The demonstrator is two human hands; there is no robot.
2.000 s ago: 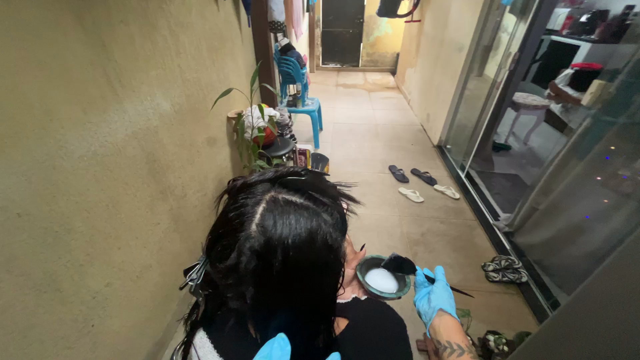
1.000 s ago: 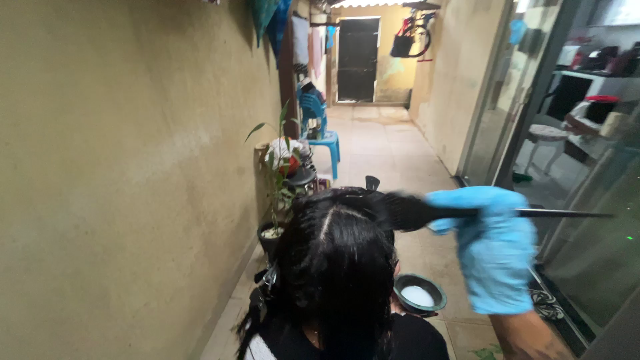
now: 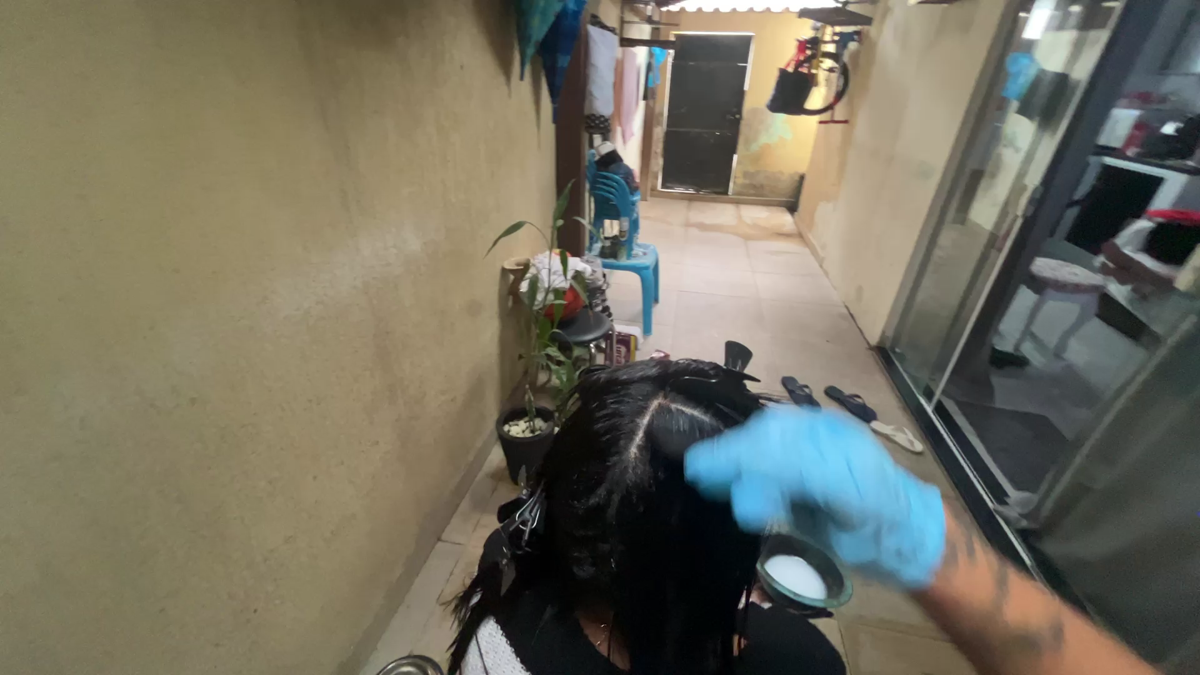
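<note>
My right hand (image 3: 825, 487), in a light blue glove and blurred, is over the right side of a seated person's dark wet hair (image 3: 609, 469), beside the white parting line. A dark brush shape shows between its fingers and the hair; its handle is hidden. Below the hand is a bowl (image 3: 804, 574) holding white cream, at the person's right side. Metal hair clips (image 3: 525, 516) hang in the hair at the left, and a black clip (image 3: 738, 356) stands up at the front of the head. My left hand is out of view.
A rough wall runs along the left, with a potted plant (image 3: 525, 431) at its foot. A blue plastic chair (image 3: 637, 258) stands farther on. Sandals (image 3: 848, 403) lie on the tiled floor near a sliding glass door (image 3: 975, 216) at the right. A dark door (image 3: 705, 112) closes the far end.
Two seconds ago my right hand held the brush at the bowl; one second ago it held it against the hair. My left glove's fingers, seen low in the earliest frame, are gone. The view has tilted up.
</note>
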